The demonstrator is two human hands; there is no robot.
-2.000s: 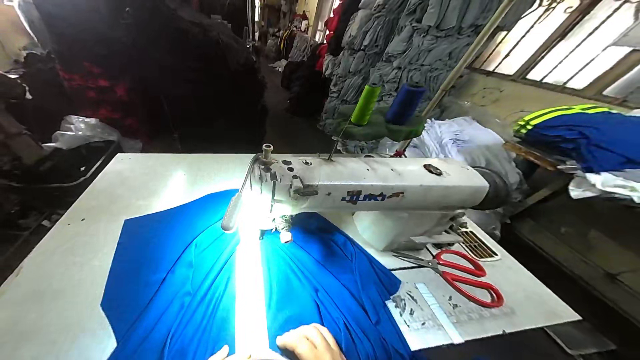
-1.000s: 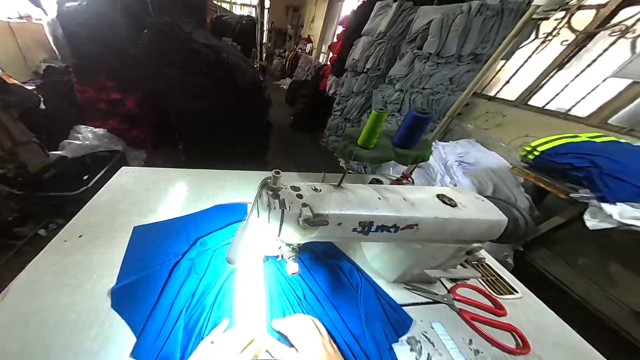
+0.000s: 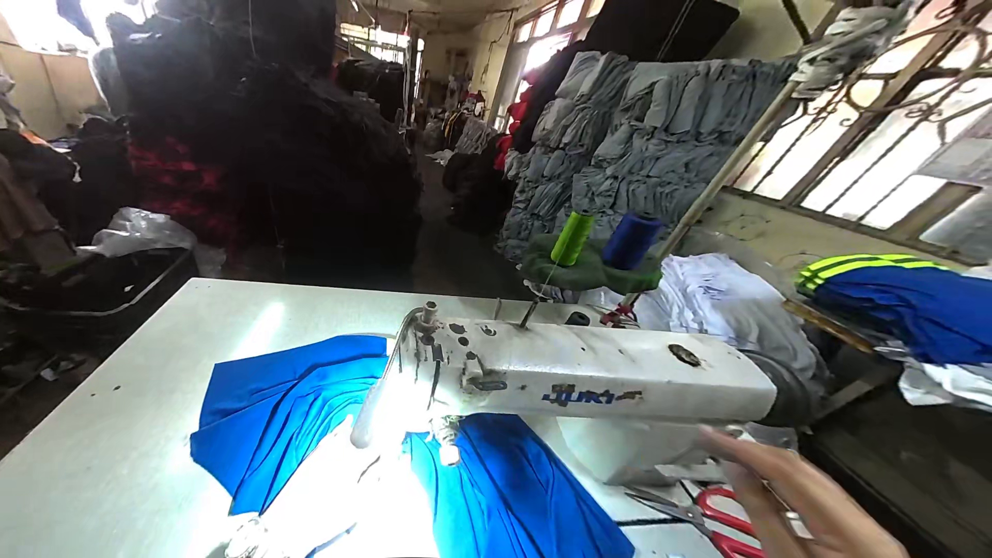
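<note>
Blue fabric (image 3: 519, 480) lies in folds on the white table, passing beneath the head of a white Juki sewing machine (image 3: 620, 372). My left hand (image 3: 333, 480) rests on the fabric left of the needle area; lamp glare washes it out, so its grip cannot be made out. On the right, my right hand (image 3: 806, 496) is raised with fingers apart, just right of the red-handled scissors (image 3: 717, 515) and partly over their handles. It seems to hold nothing. The scissors lie on the table to the right of the fabric.
Green thread (image 3: 572, 239) and blue thread (image 3: 632, 242) cones stand behind the machine. White cloth (image 3: 713, 298) is piled behind it, with grey garment bundles (image 3: 635, 132) farther back. Blue garments with yellow stripes (image 3: 891, 310) lie at right. A black bin (image 3: 147, 287) stands at left.
My right hand has left the fabric near the needle and moved right to the scissors. My left hand has moved further forward over the fabric.
</note>
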